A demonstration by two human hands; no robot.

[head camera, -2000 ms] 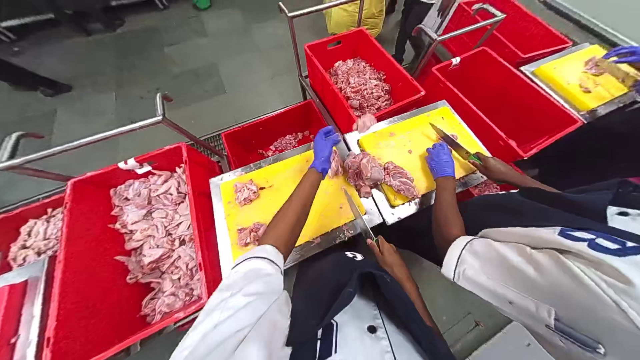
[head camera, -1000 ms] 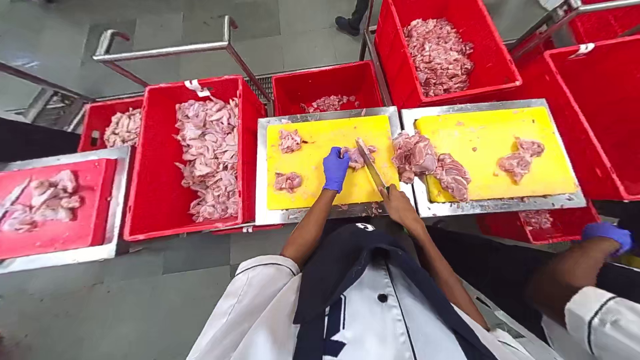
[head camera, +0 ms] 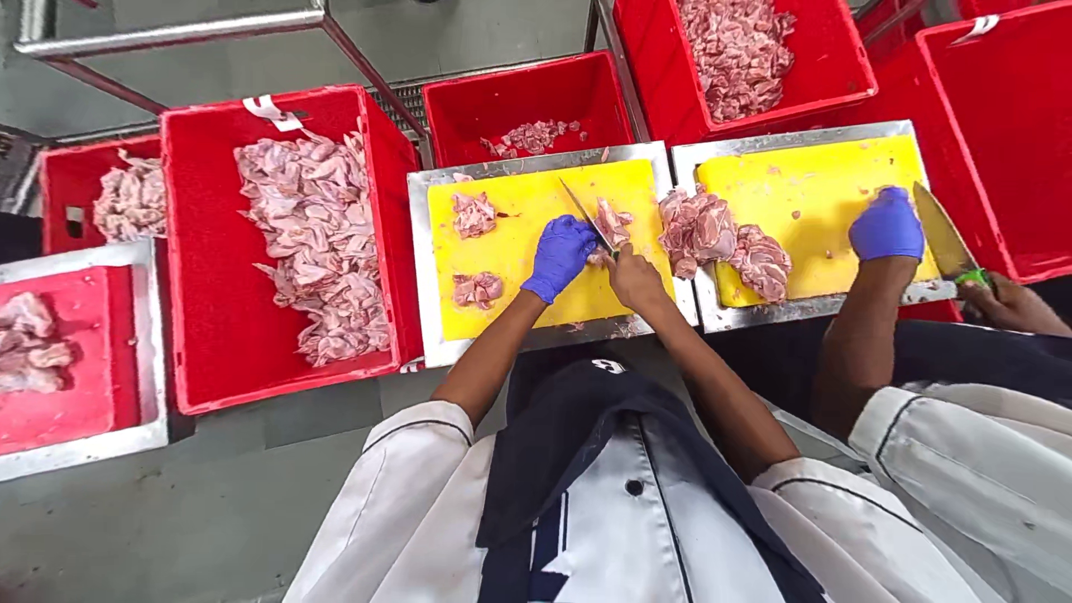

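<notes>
My left hand, in a blue glove, rests on the yellow cutting board, its fingertips against the knife's blade; whether it grips meat is hidden. My right hand, bare, is closed around the handle of a kitchen knife. The blade points away and to the left. Right beside it lies a piece of raw meat, partly behind the blade and my hands. Two more meat pieces, an upper one and a lower one, lie on the board's left side. Larger raw meat chunks sit at the right edge.
A co-worker's gloved hand is over the neighbouring yellow board; their other hand holds a large knife. Red crates of meat stand at left, behind and back right. A red board lies far left.
The knife in my right hand has swung from the right side of my left hand to point away and left. The co-worker's gloved hand has come over their board. The view has shifted.
</notes>
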